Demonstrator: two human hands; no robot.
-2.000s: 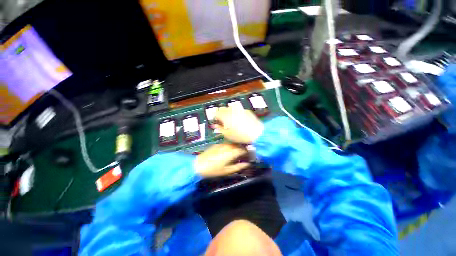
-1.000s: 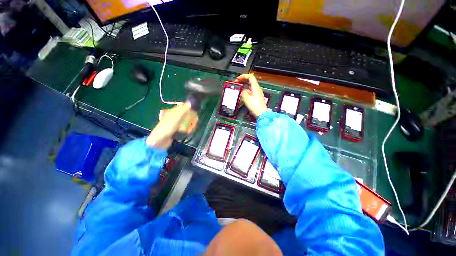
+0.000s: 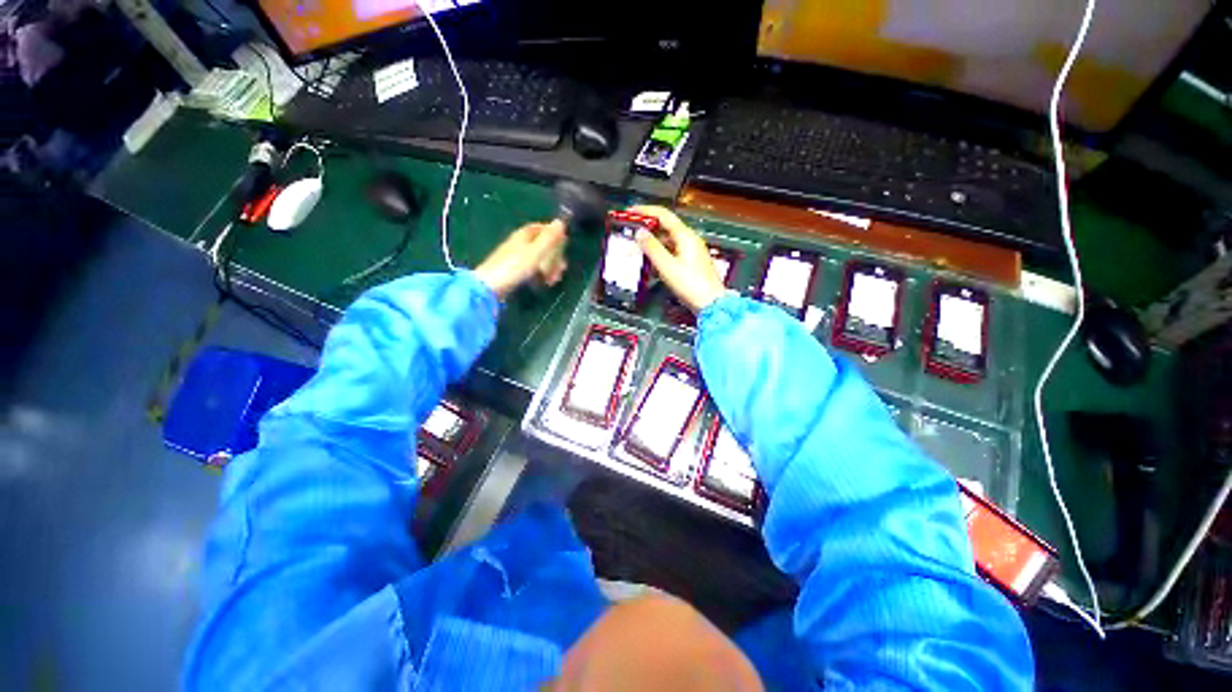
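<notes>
My left hand [image 3: 527,260] is closed around a blurred dark handheld scanner [image 3: 581,206], left of the clear blister tray [image 3: 962,439]. The scanner's head points up and right, near the top of a red-edged smartphone [image 3: 623,266]. My right hand [image 3: 684,260] holds that phone by its upper right edge at the tray's back left corner. Its white face is up. Several similar phones lie in the tray pockets; my right sleeve hides part of the tray. An orange-lit phone [image 3: 1007,544] with a white cable plugged in lies at the tray's front right.
Keyboards [image 3: 865,160] stand behind the tray, with monitors beyond. A black mouse [image 3: 1115,341] and a dark scanner [image 3: 1124,480] lie at the right. A white cable [image 3: 1061,176] hangs on the right, another [image 3: 464,149] on the left. Phones [image 3: 443,426] sit low left near a blue stool [image 3: 230,402].
The view has swung left from the earliest frame. Since one second ago my left hand has moved up and right with the scanner, while my right hand stays at the same phone.
</notes>
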